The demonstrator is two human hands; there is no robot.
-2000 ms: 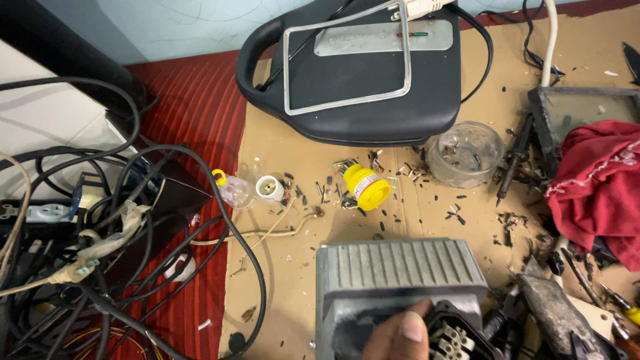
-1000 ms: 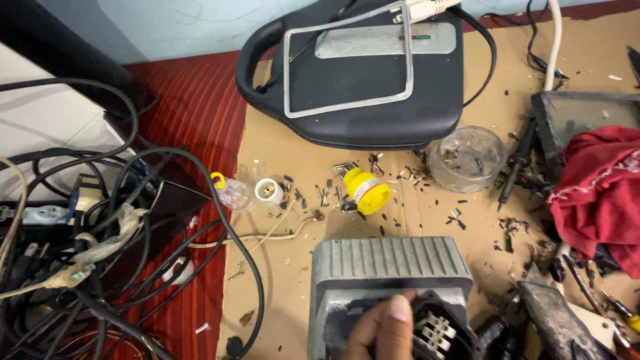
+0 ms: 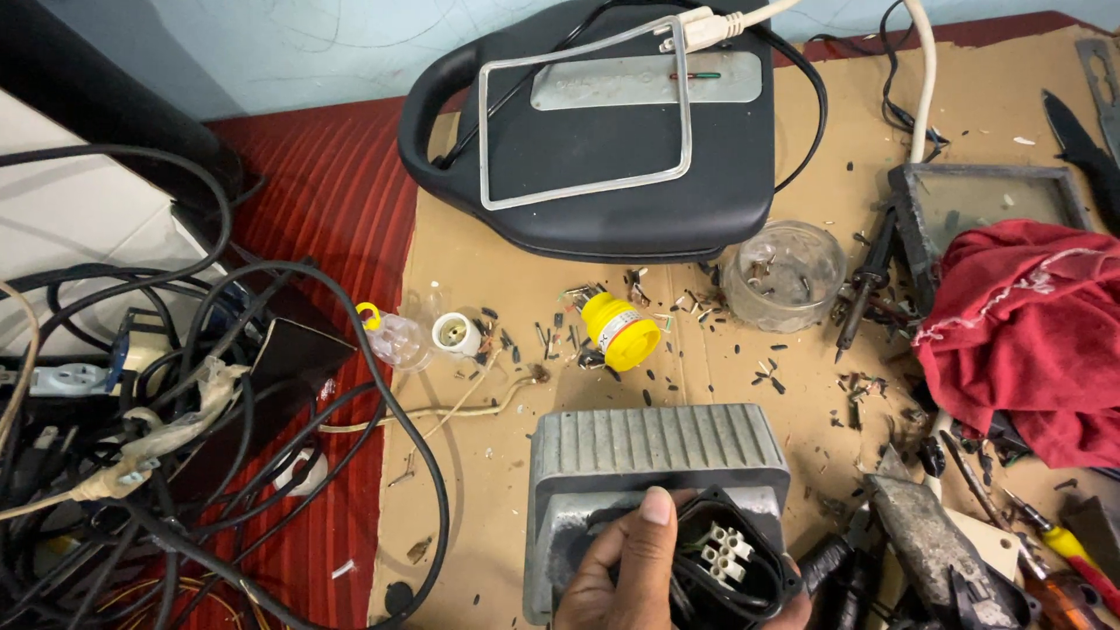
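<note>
My left hand point(image 3: 623, 569) pinches the left rim of a black plastic junction box point(image 3: 759, 535) at the bottom centre. Inside the open box sit a white screw terminal block point(image 3: 725, 553) and black cable. Only fingertips of my right hand point(image 3: 792, 611) show, against the box's lower right edge. Behind the box stands a grey finned metal housing point(image 3: 661, 442), its ribbed face toward the top of the view. A yellow plastic container point(image 3: 619, 331) lies beyond the housing, with a white lamp socket point(image 3: 456, 334) to its left.
Tangled black cables point(image 3: 175, 490) fill the left side. At the back lies a black case point(image 3: 595, 149) with a rectangular gasket on it. A glass bowl point(image 3: 784, 276), a soldering iron point(image 3: 866, 280), a red cloth point(image 3: 1024, 332) and a knife point(image 3: 1081, 149) are at the right. Scraps litter the cardboard.
My left hand and the junction box have shifted slightly left since the earliest frame. The grey housing also sits a little further left and lower in view.
</note>
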